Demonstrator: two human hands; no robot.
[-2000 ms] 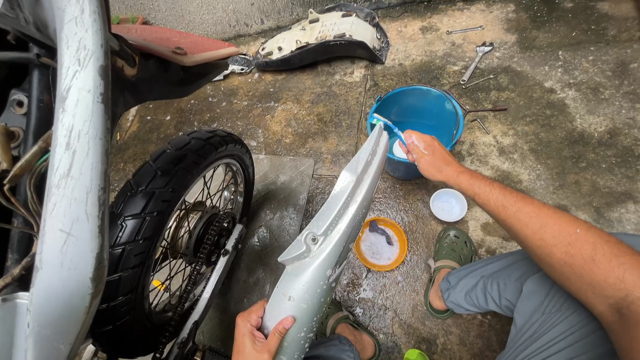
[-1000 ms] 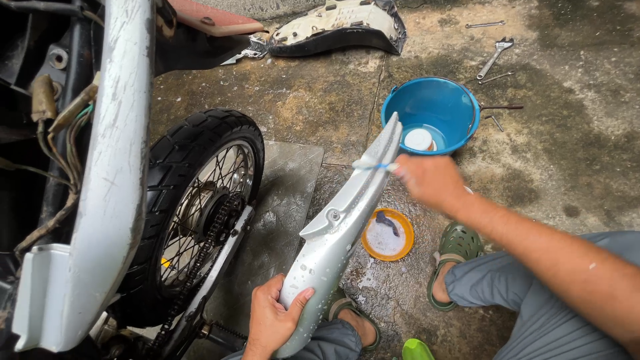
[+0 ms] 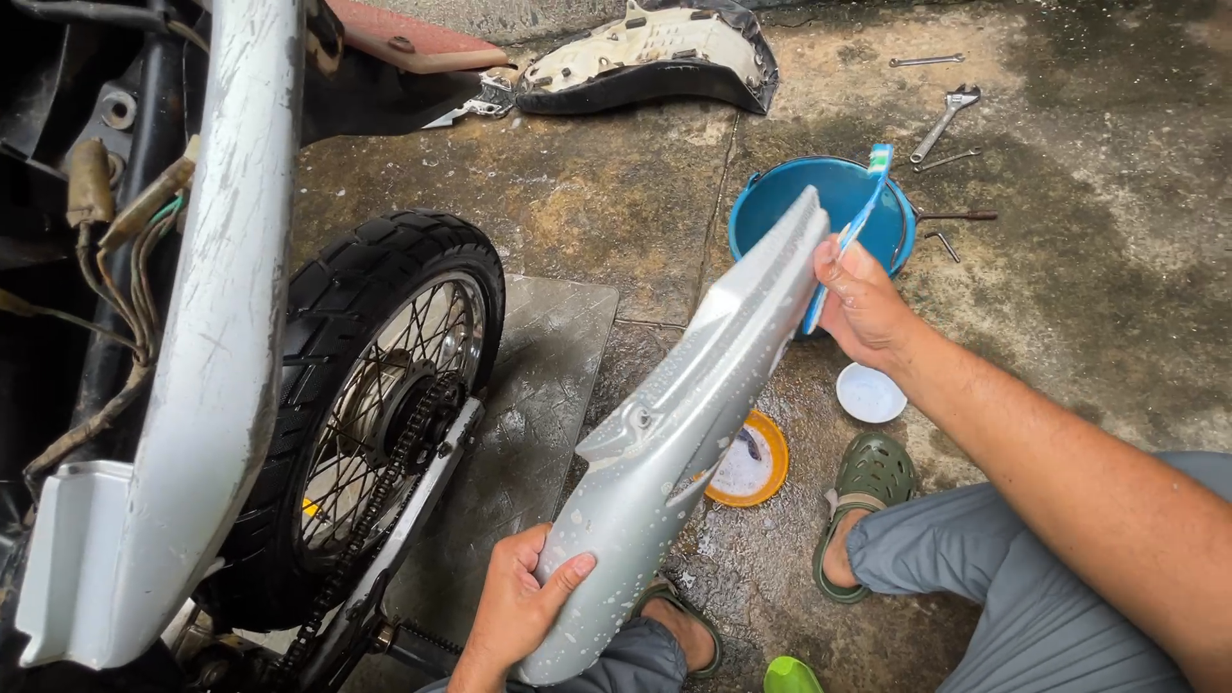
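Observation:
A silver motorcycle body panel (image 3: pixel 664 452), dotted with suds and drops, slants up across the middle. My left hand (image 3: pixel 525 602) grips its lower end, thumb on top. My right hand (image 3: pixel 861 298) holds a blue and white toothbrush (image 3: pixel 877 192), bristles up, beside the panel's narrow upper end; whether its fingers also touch the panel is unclear. Behind that end stands a blue bucket (image 3: pixel 794 188). Below the panel's right edge, an orange dish (image 3: pixel 782 472) holds sudsy liquid and a dark item, partly hidden.
A motorcycle's rear wheel (image 3: pixel 385 404) and silver side panel (image 3: pixel 217 289) fill the left. An upturned seat (image 3: pixel 654 72) lies at the back. A white bowl (image 3: pixel 871 393) sits near my clog (image 3: pixel 876 472). An adjustable wrench (image 3: pixel 945 122) and several other tools lie upper right.
The toothbrush, earlier against the panel's upper end, is now raised off it with its bristles up. The panel has turned and shows more of its outer face.

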